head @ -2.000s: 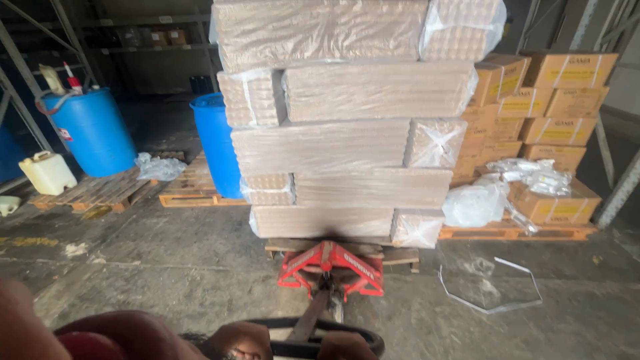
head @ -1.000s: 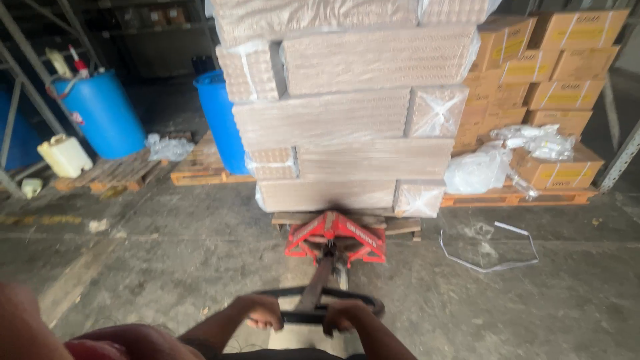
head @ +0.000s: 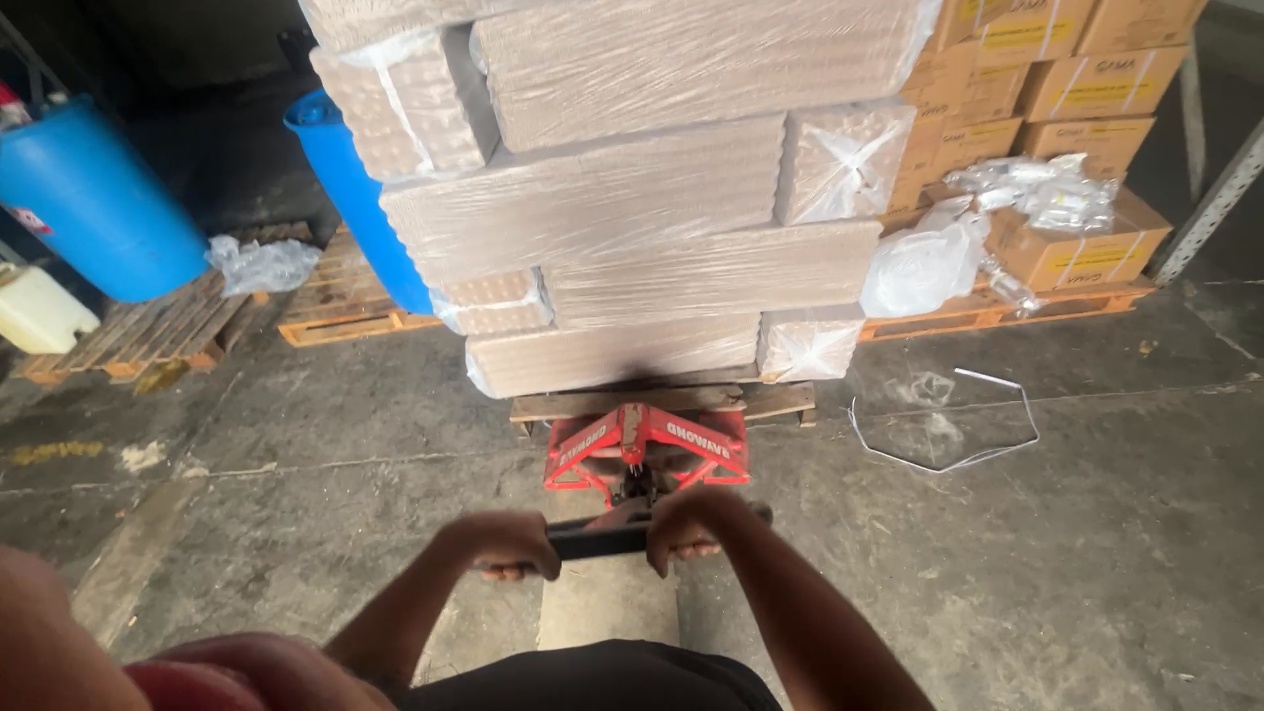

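Both hands grip the black handle (head: pixel 604 536) of a red pallet jack (head: pixel 647 449) near the bottom middle. My left hand (head: pixel 509 543) is closed on the handle's left part, and my right hand (head: pixel 691 528) is closed on its right part. Beyond the handle, the jack's red frame meets a wooden pallet (head: pixel 632 403). On this pallet stands a tall stack of film-wrapped, ridged grey-brown bundles (head: pixel 592 197), laid in staggered layers. The jack's forks are hidden beneath the load.
Blue drums (head: pixel 109 197) and a whitish jerrycan (head: pixel 44 308) stand left, by wooden pallets (head: pixel 341 296). Cardboard cartons (head: pixel 1106 84) and plastic bags (head: pixel 923 259) rest on a pallet (head: pixel 997 308) at right. A bent white strap (head: pixel 938 469) lies on the concrete floor.
The view has tilted downward. My hands, partly out of view two seconds ago, now show fully on the handle, which they held one second ago too.
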